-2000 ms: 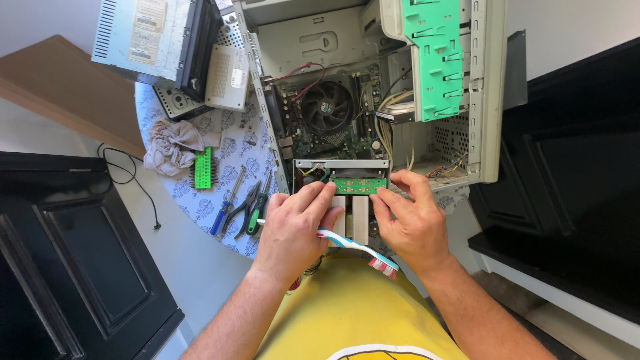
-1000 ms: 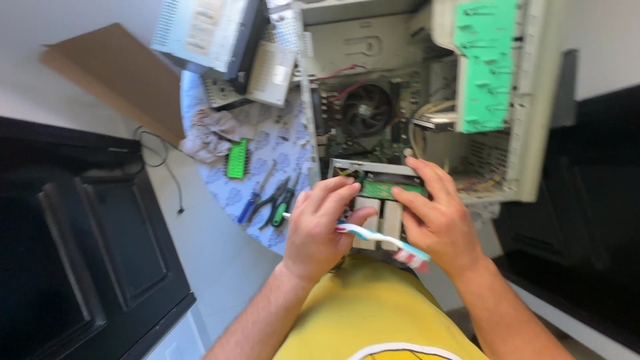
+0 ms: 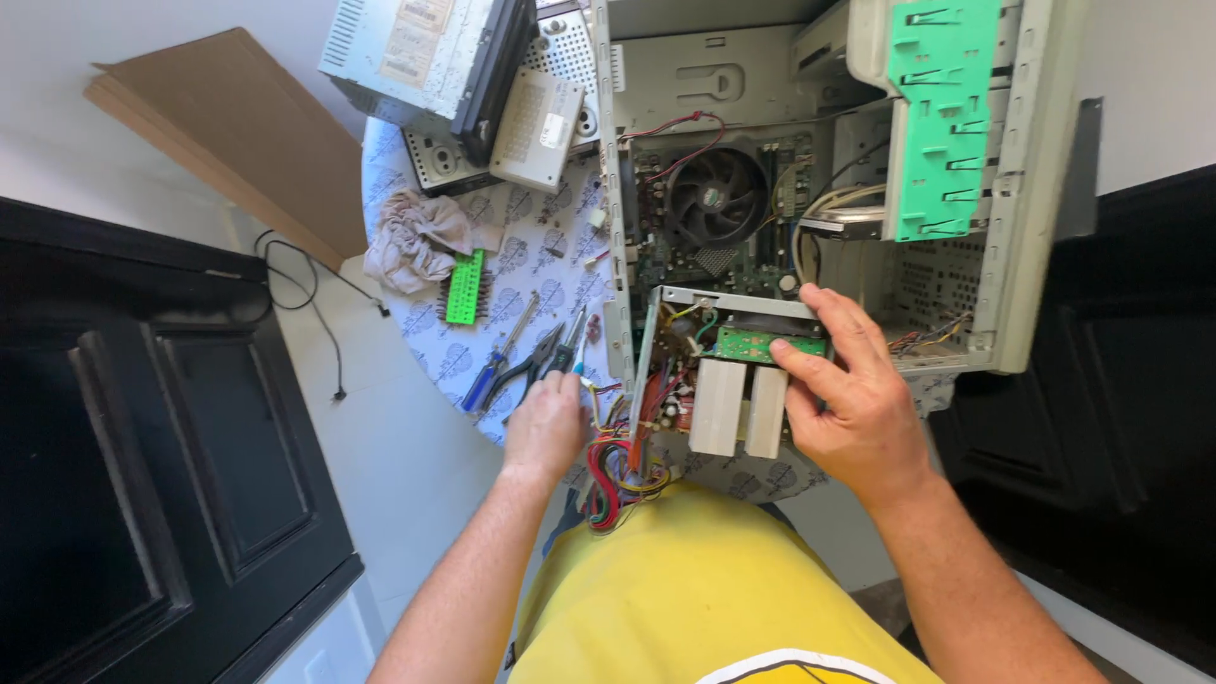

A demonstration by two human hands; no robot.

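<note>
My left hand is over the tools on the table, its fingertips at a green-and-black handled screwdriver. A small light-blue part shows beside them, perhaps the toothbrush; the fingers hide whether anything is gripped. My right hand holds the right side of an opened computer power supply, fingers on its metal edge and on the green circuit board. Two pale heat sinks and a bundle of coloured wires show on the unit. Pliers and a blue-handled screwdriver lie left of the hand.
An open computer case with a black fan and a green plastic bracket stands beyond. On the patterned tablecloth are a crumpled cloth, a green bit holder and stacked drives. Cardboard leans at left.
My left hand has left the power supply with the toothbrush it held and moved left and down to the tools. My right hand remains at the power supply's right side.
</note>
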